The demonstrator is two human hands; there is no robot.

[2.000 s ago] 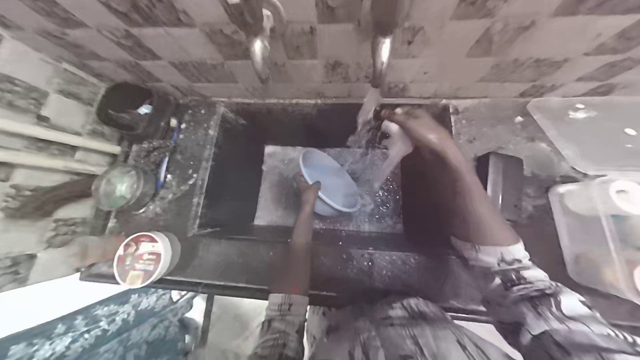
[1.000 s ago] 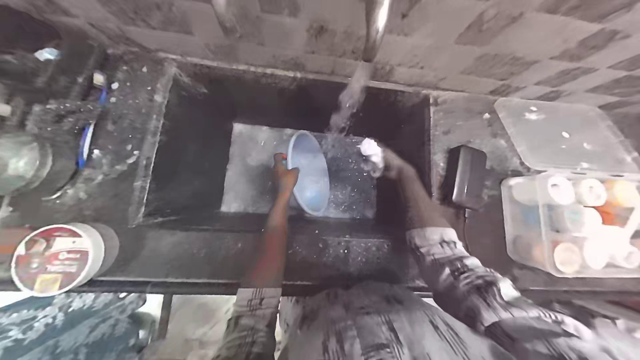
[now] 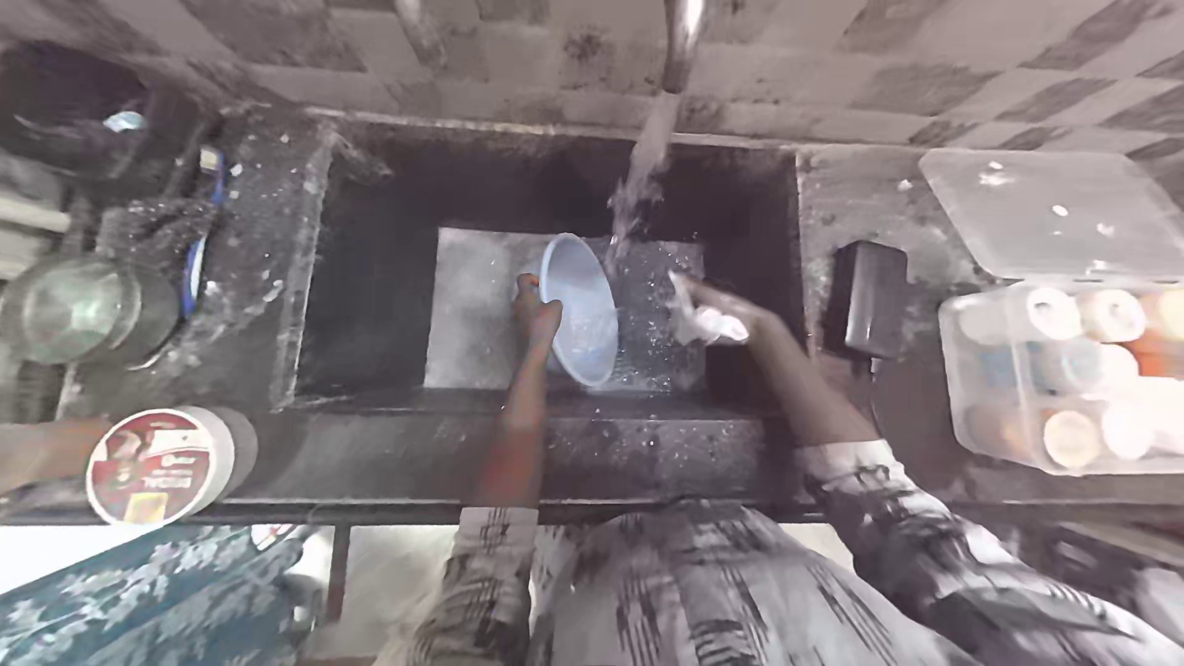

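My left hand (image 3: 538, 314) grips the rim of a light blue bowl (image 3: 583, 310), which is tilted on its side over the dark sink (image 3: 370, 277). To the right of the bowl, my right hand (image 3: 717, 310) holds a wet white cloth or wipe (image 3: 710, 324); its exact kind is blurred. Water runs from a metal faucet (image 3: 683, 46) and falls behind the bowl and between my hands. A pale rectangular patch (image 3: 472, 305) shows at the bottom of the sink.
On the right are a dark rectangular object (image 3: 868, 298), a clear plastic box (image 3: 971, 379) of round-topped containers and its lid (image 3: 1054, 213). On the left stand a round tub (image 3: 157, 465) with a red label, glass-like bowls (image 3: 74, 310) and blue-edged items (image 3: 192, 276). Another person's arm (image 3: 46, 449) reaches the tub.
The right hand with the white cloth has come down from under the faucet stream, to the right of the bowl. The bowl has been tipped more upright on its side.
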